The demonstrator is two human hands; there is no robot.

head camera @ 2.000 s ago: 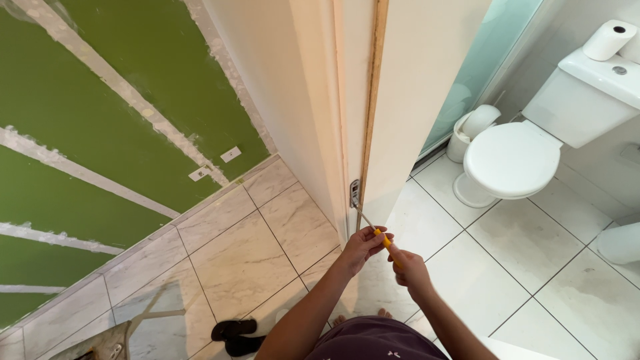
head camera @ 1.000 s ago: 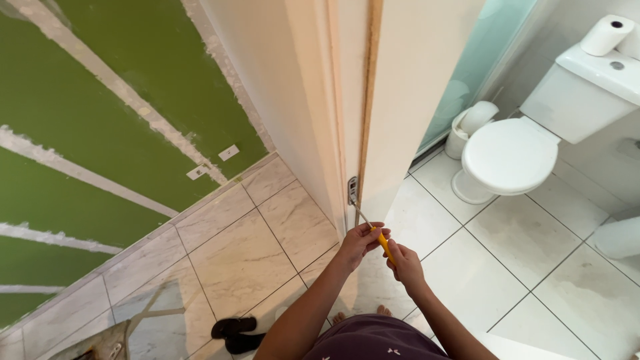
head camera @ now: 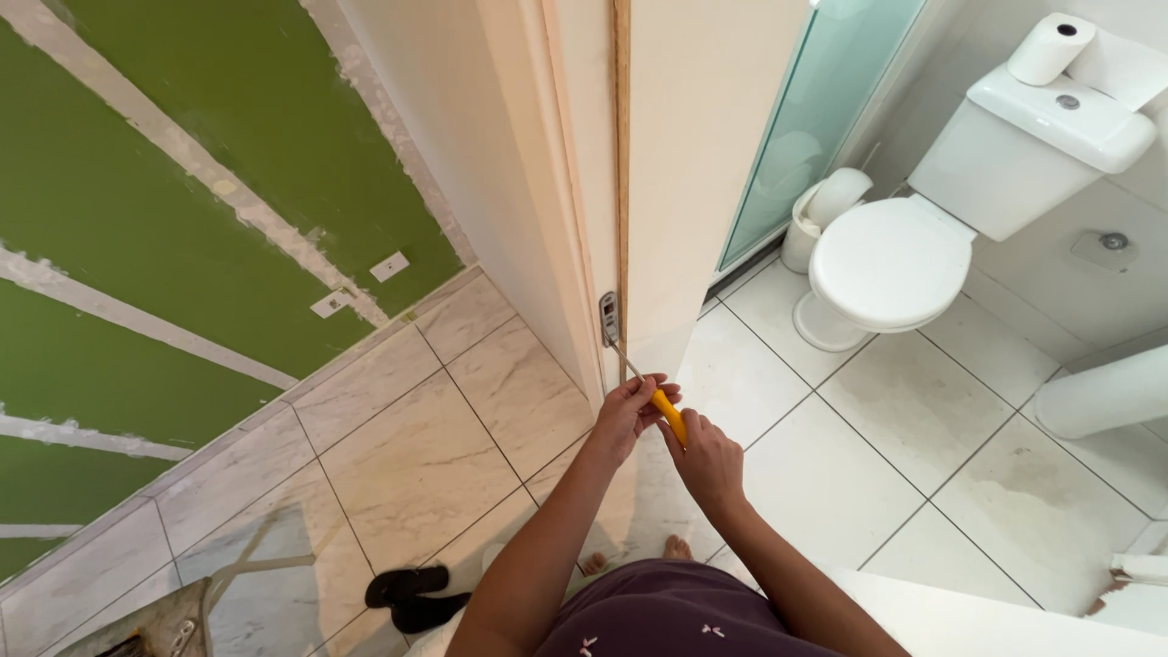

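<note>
A screwdriver with a yellow handle point(head camera: 671, 418) slants up and left, its metal shaft reaching the lower end of a metal strike plate point(head camera: 609, 318) set in the door frame point(head camera: 598, 210). Around the front of the handle, near the shaft, are the fingers of my left hand point(head camera: 631, 415). Gripping the rear of the handle is my right hand point(head camera: 707, 456). The tip seems to meet the plate's lower screw, though that contact is too small to make out.
To the right stand a toilet point(head camera: 890, 265), a waste bin point(head camera: 803, 228) and a glass shower panel point(head camera: 812, 119). Black flip-flops point(head camera: 415, 598) and a stained folding stool or table point(head camera: 151, 620) are at lower left. A green wall point(head camera: 182, 210) with sockets rises beyond.
My right hand has shifted slightly and changed its hold at the rear of the yellow handle. My left hand stays at the front of the screwdriver, and the shaft remains at the plate.
</note>
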